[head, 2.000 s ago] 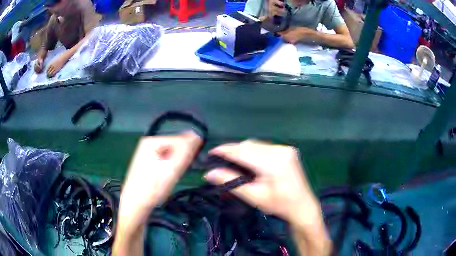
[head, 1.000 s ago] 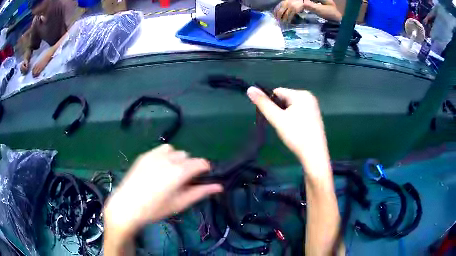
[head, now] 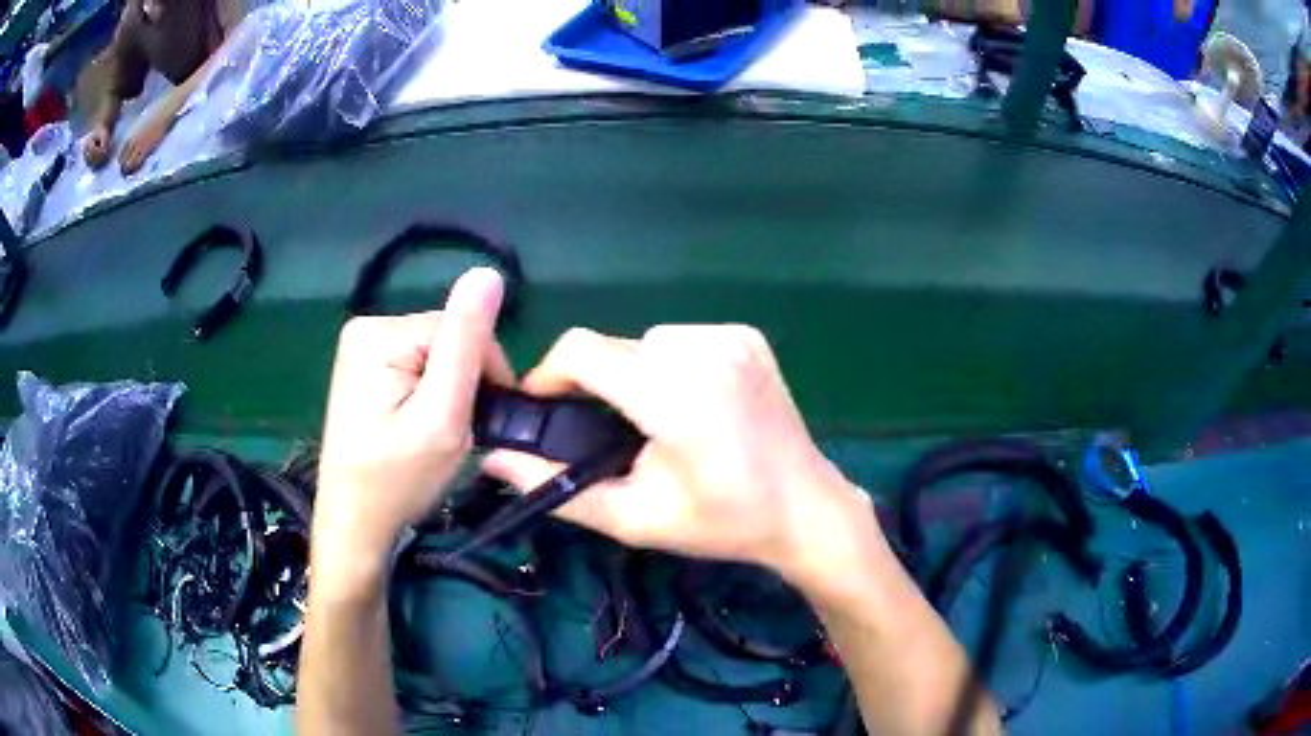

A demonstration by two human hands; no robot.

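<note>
A black headband (head: 554,429) is held between my two hands above the near bench. Its dark end block shows between the hands, and a slimmer black strip slants down-left below it. My left hand (head: 410,431) is closed around the left part, thumb pointing up. My right hand (head: 690,431) grips the right part with fingers and thumb, and the rest of the band there is hidden by the palm. Many black headbands with thin wires (head: 733,633) lie tangled on the bench below my hands.
A green belt (head: 863,259) runs crosswise with separate headbands (head: 439,237) on it. A clear plastic bag (head: 86,503) lies at near left. A blue ring (head: 1113,469) lies among bands at right. Beyond are a green post (head: 1038,65), a blue tray (head: 575,51) and a person's hands.
The two hands, earlier spread apart along the headband, have come together in front of me. The band's end has come down from over the belt. The view has tilted lower.
</note>
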